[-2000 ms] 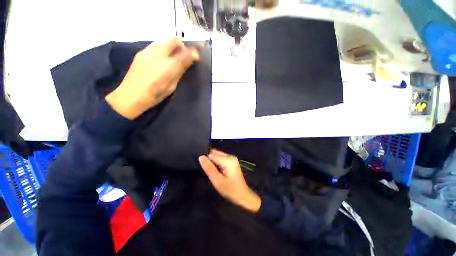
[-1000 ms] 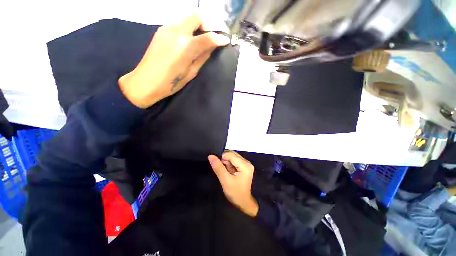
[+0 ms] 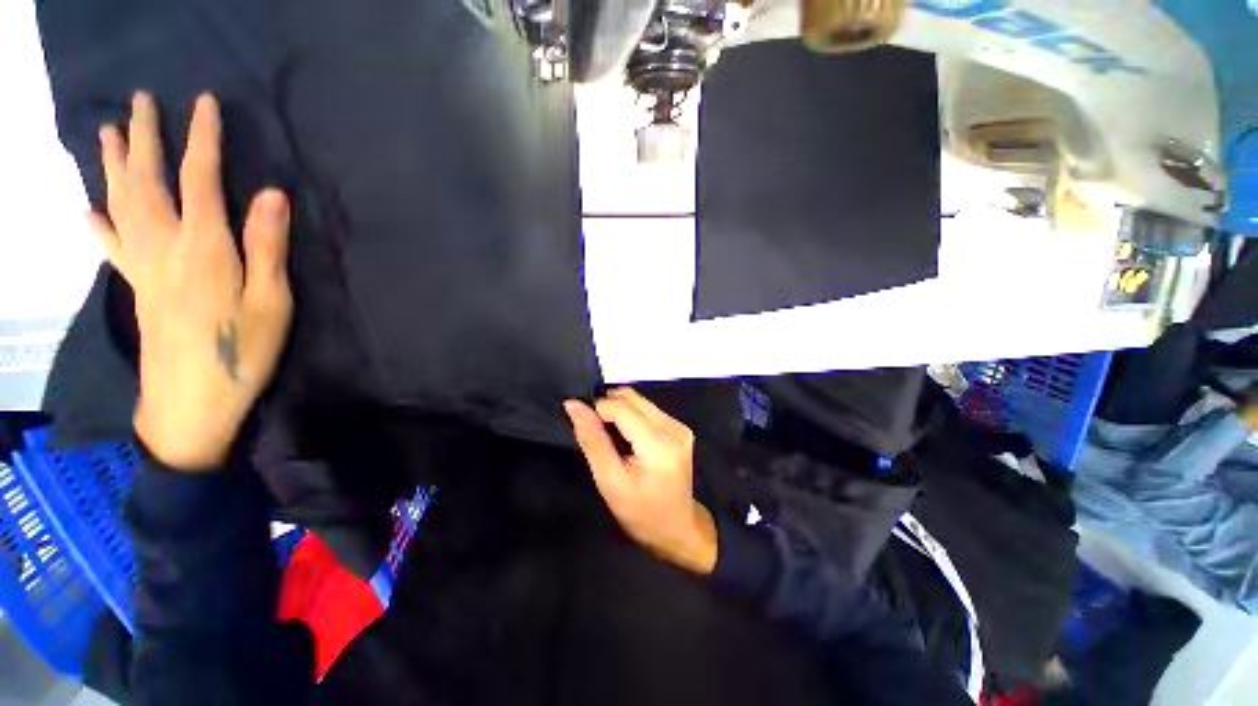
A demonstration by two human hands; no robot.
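A large black fabric panel (image 3: pixel 442 207) lies over the left of the table and hangs over the front edge. Its straight right edge runs up to the metal presser foot and needle area (image 3: pixel 549 58). My left hand (image 3: pixel 193 276) lies flat on the fabric at the left, fingers spread, gripping nothing. My right hand (image 3: pixel 642 476) pinches the fabric's lower right corner at the table's front edge. A squarish small black fabric piece (image 3: pixel 821 179) lies flat to the right of the needle.
The sewing machine head (image 3: pixel 1076 69) spans the upper right. A small-parts tray (image 3: pixel 1134 276) is at the table's right end. Blue baskets (image 3: pixel 1055 393) stand below both ends of the table. A red fabric item (image 3: pixel 324 600) is at lower left. Someone's jeans-clad leg shows at far right.
My left hand has moved from beside the needle down and left, and opened flat on the fabric. The fabric now reaches farther up, under the presser foot area. My right hand still pinches the corner.
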